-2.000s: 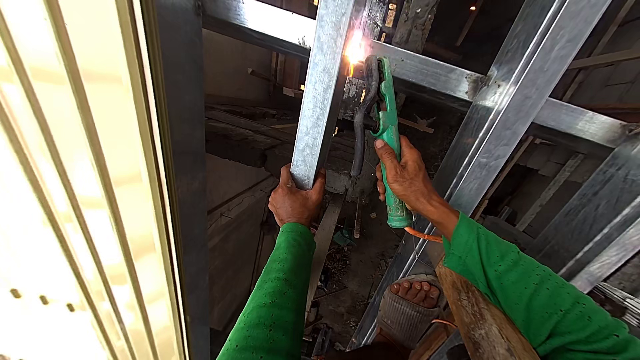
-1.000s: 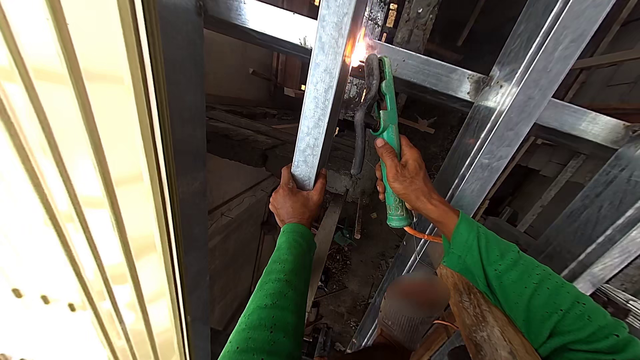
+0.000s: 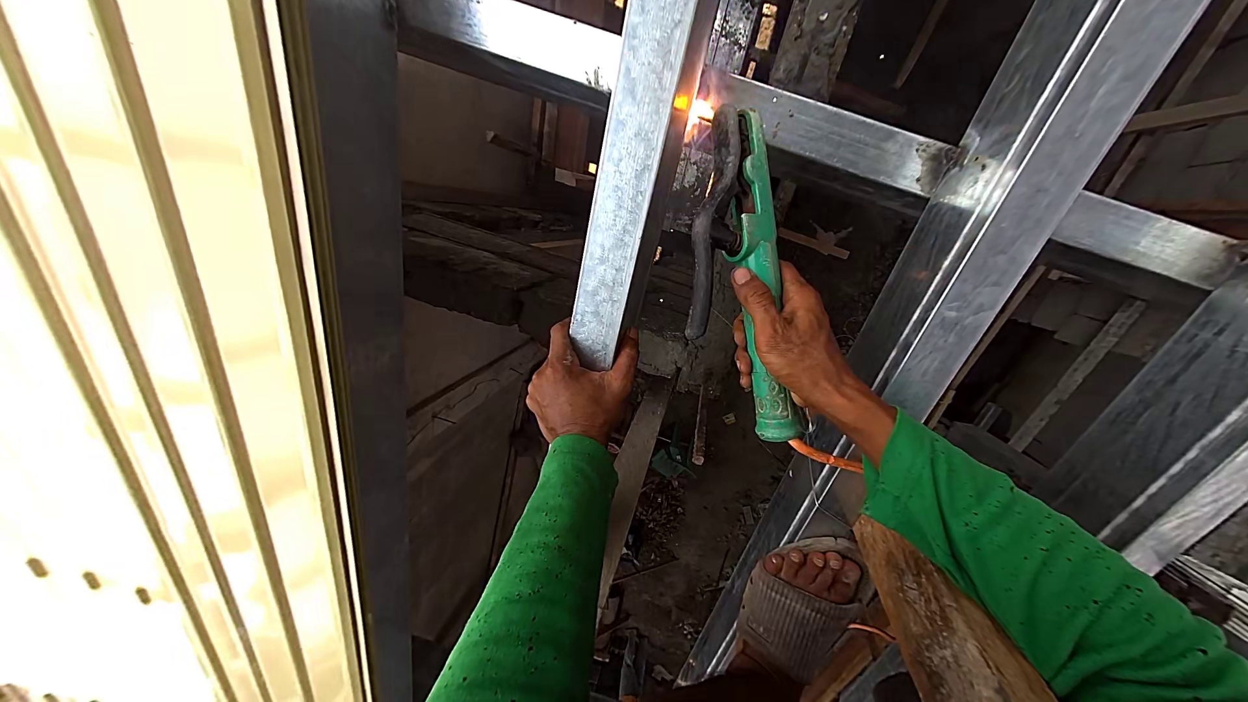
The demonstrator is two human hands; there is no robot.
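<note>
My left hand point(image 3: 582, 387) is closed around the lower end of a galvanized steel channel point(image 3: 634, 166), which runs up across a steel crossbar point(image 3: 838, 132). In my right hand point(image 3: 795, 336) is a green welding electrode holder point(image 3: 763, 253) with a dark lever, its jaw end up by the joint. An orange cable point(image 3: 824, 456) leaves the bottom of its handle. A bright welding arc point(image 3: 700, 112) glows at the right edge of the channel, where it meets the crossbar. The glare and the holder's head hide the electrode's tip.
Pale ribbed sheeting point(image 3: 146, 292) fills the left side beside a dark steel beam point(image 3: 361, 390). A wide steel beam point(image 3: 975, 234) slants along the right. A sandalled foot point(image 3: 804, 595) is near a wooden post point(image 3: 946, 614). Far below lies a floor with debris point(image 3: 682, 546).
The glow at the joint has varied in size and shape. Both hands, the channel and the electrode holder stay in nearly the same places.
</note>
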